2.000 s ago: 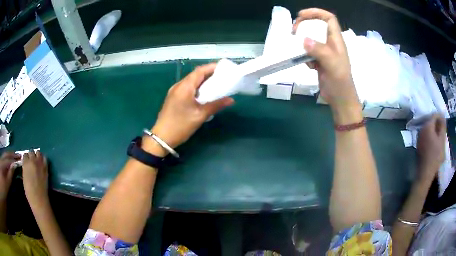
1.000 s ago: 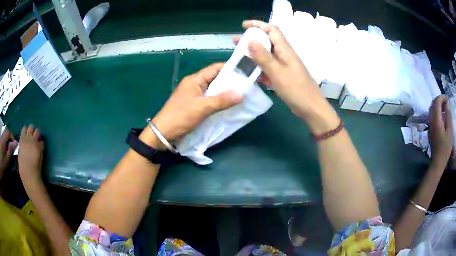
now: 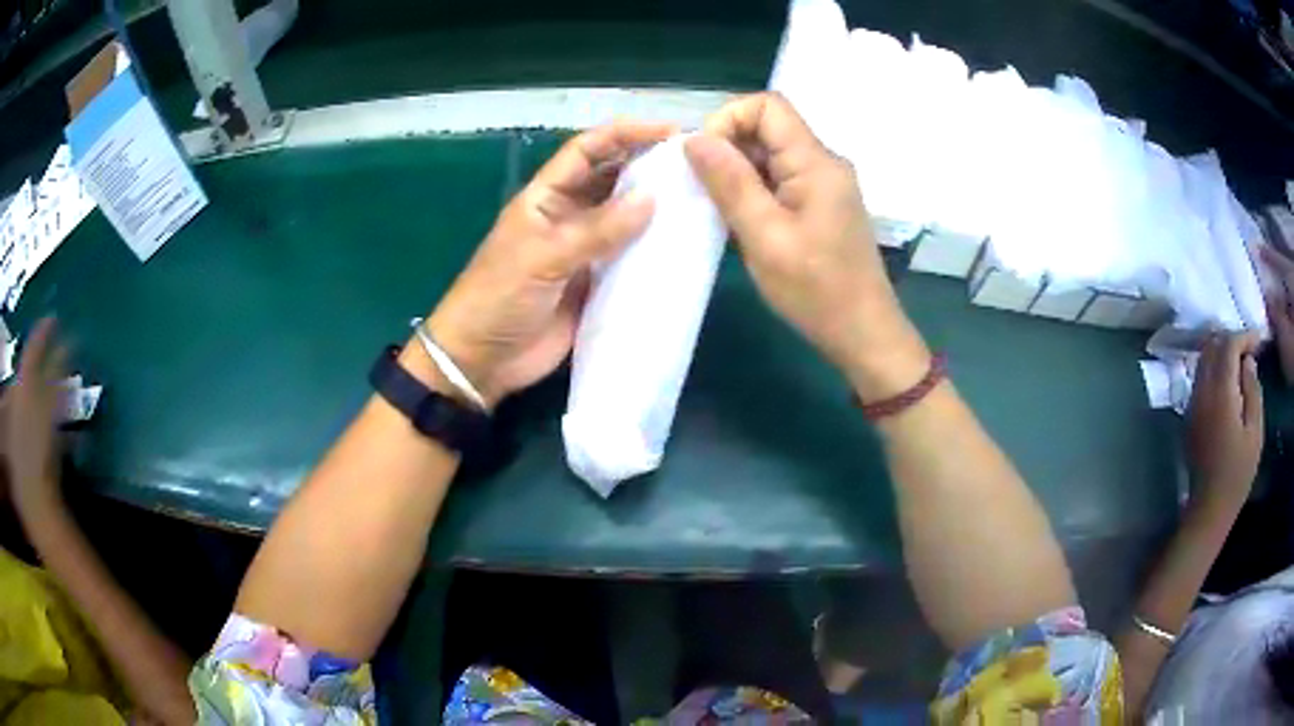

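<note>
A white sleeve [image 3: 646,319] hangs between my hands, filled out and long, its lower end tapering to a wrinkled point above the green bench. The device is not visible; the sleeve covers it. My left hand [image 3: 546,270] holds the sleeve's upper left side, thumb on its front. My right hand [image 3: 795,234] pinches the sleeve's top edge at its right corner between thumb and fingers.
Cartons [image 3: 1008,284] with a white heap of sleeved pieces [image 3: 1036,177] stand at right. A blue and white carton [image 3: 135,170] stands at left by a pale post [image 3: 217,64] and rail [image 3: 426,121]. Neighbours' hands [image 3: 1228,411] are at both sides. Another limp sleeve lies behind the post.
The device, partly out of the sleeve a second ago, is now covered. The filled sleeve has turned more upright. My right hand has moved from the device's end to the sleeve's top edge.
</note>
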